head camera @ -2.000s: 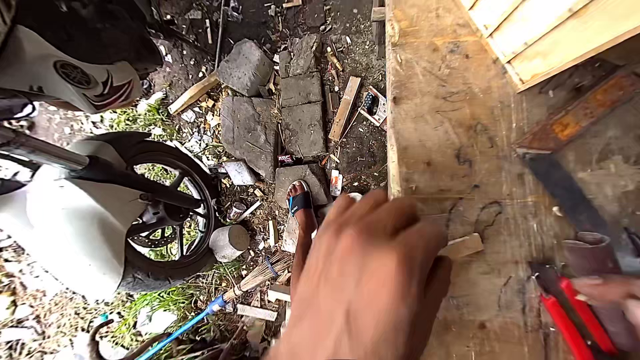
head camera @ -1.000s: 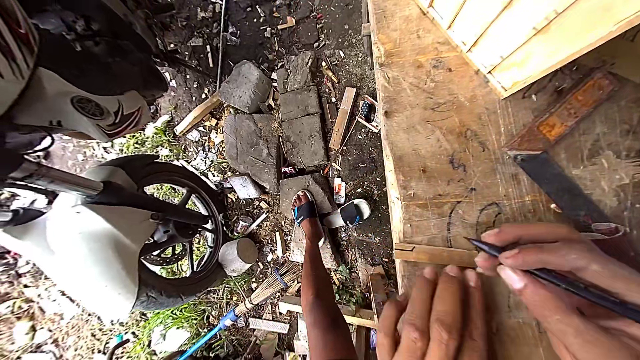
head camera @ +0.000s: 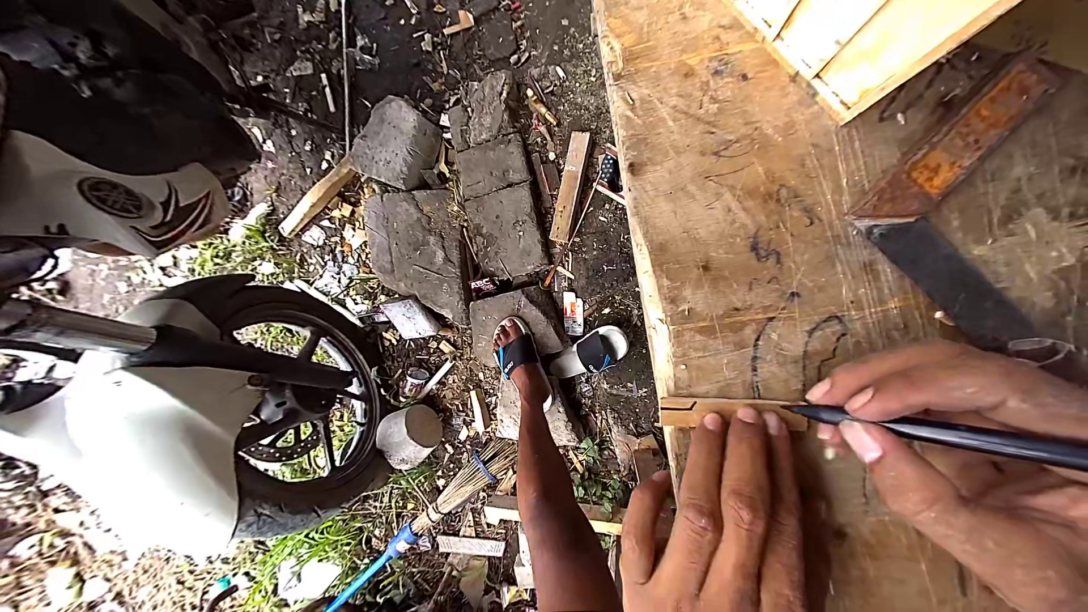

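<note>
My left hand [head camera: 722, 518] lies with its fingertips pressed on a small flat wood strip [head camera: 680, 411] at the edge of the plywood bench top [head camera: 714, 255]. A dark line is drawn near the strip's left end. In my right hand [head camera: 935, 459] is a black pen or marker [head camera: 977, 435], gripped between thumb and fingers, its tip touching the strip's right end. Curved dark lines are drawn on the plywood just above the strip. Beyond my right hand, a try square with a rusty stock [head camera: 960, 136] and a dark blade lies on the bench.
A slatted wooden piece [head camera: 875, 42] sits at the top right. Left of the bench are a sandalled foot [head camera: 518, 357], an empty sandal [head camera: 591, 352], concrete blocks [head camera: 501, 229], a stick broom [head camera: 459, 493], scattered wood scraps and a white motorcycle [head camera: 144, 442].
My left hand has come down onto the strip. My right hand, earlier by red-handled pliers, now holds the black pen. Since one second ago both hands have stayed nearly in place.
</note>
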